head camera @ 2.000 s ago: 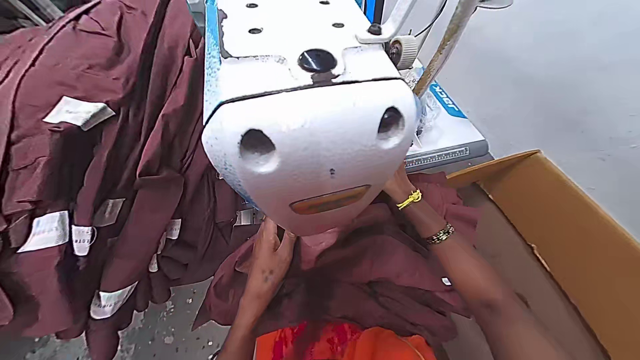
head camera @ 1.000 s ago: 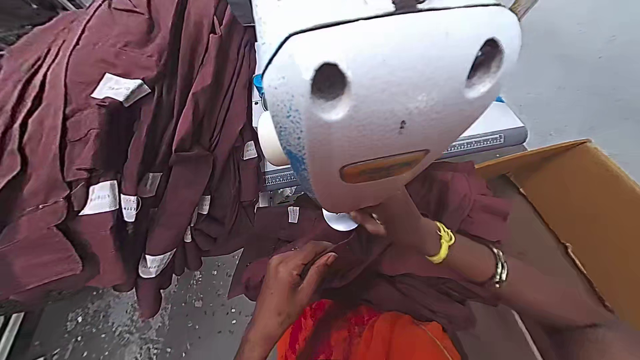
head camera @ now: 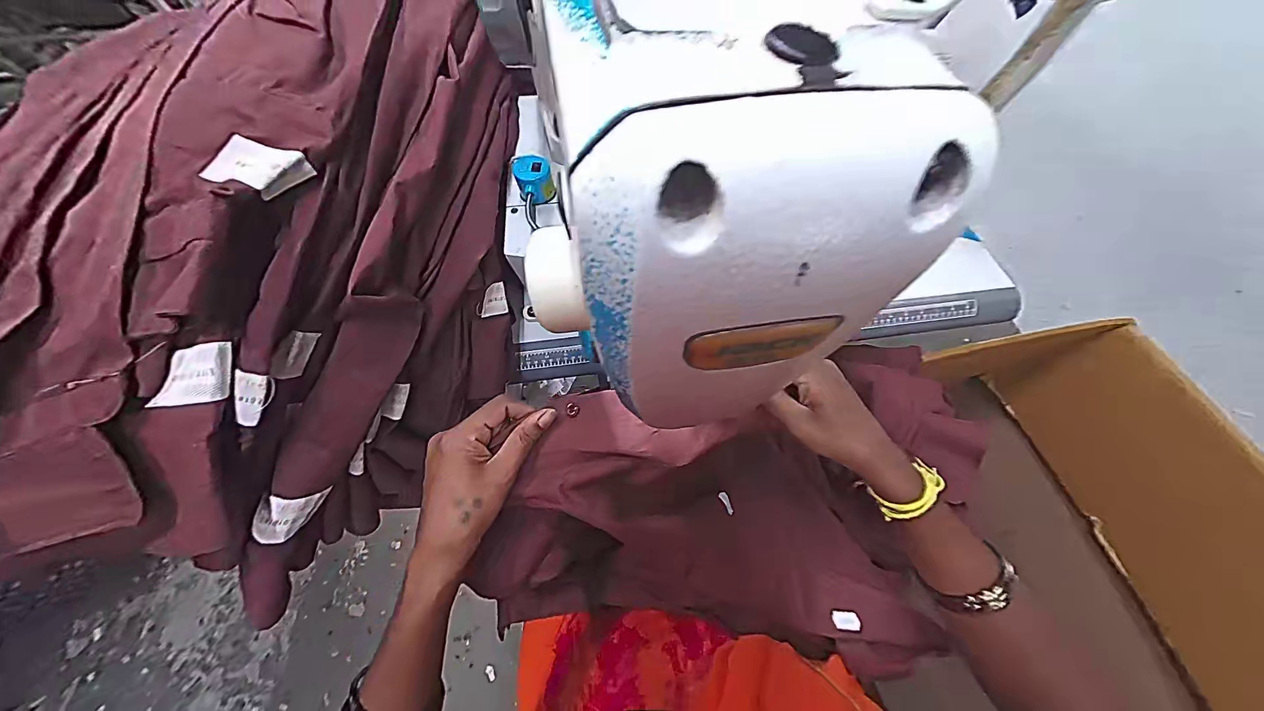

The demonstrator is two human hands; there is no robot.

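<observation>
A maroon garment point(head camera: 691, 533) lies across my lap, its upper edge under the white head of an industrial sewing machine point(head camera: 780, 217). Between thumb and fingers, my left hand point(head camera: 479, 459) pinches the garment's edge, left of the machine head, beside a small button point(head camera: 573, 409). My right hand point(head camera: 839, 425), with a yellow bangle point(head camera: 913, 492) at the wrist, is at the cloth just right of the head's lower end; its fingertips are partly hidden behind the head. The needle area is hidden by the head.
A thick pile of maroon garments point(head camera: 267, 247) with white labels hangs at the left. An open cardboard box point(head camera: 1165, 474) stands at the right. The machine bed with a printed ruler point(head camera: 923, 314) shows behind the head, and grey speckled floor point(head camera: 178, 632) at the lower left.
My left hand has moved left, away from my right hand, and the garment's edge with a button now shows stretched between them. The view has shifted.
</observation>
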